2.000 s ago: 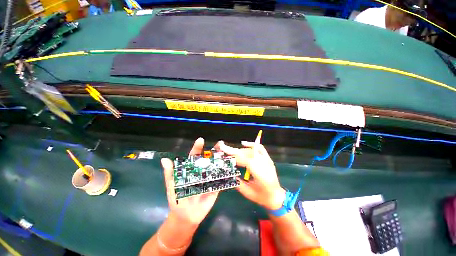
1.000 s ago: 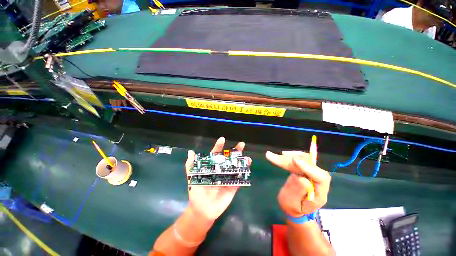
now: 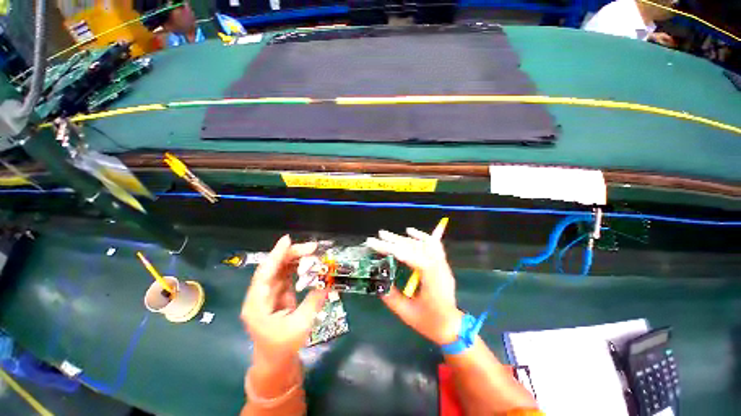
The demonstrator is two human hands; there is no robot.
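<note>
A green circuit board [image 3: 357, 272] is held up between my two hands, blurred, with orange and black parts on it. My left hand [image 3: 279, 301] grips its left end. My right hand [image 3: 422, 280] grips its right end and keeps a yellow stick [image 3: 413, 282] among the fingers. A second circuit board [image 3: 328, 322] lies below, on the green bench mat, partly hidden behind my left hand. A blue wrist strap [image 3: 463, 334] is on my right wrist.
A cream pot [image 3: 175, 299] with a yellow stick stands left. A small labelled item [image 3: 244, 259] lies behind my left hand. Right are papers [image 3: 569, 366], a calculator [image 3: 650, 374] and a red card [image 3: 452, 390]. A coiled blue cord [image 3: 543, 253] runs to the line edge. People are beyond.
The two boards lay stacked in my left hand; now one is held between both hands and the other is on the mat. My right hand has moved left onto the held board.
</note>
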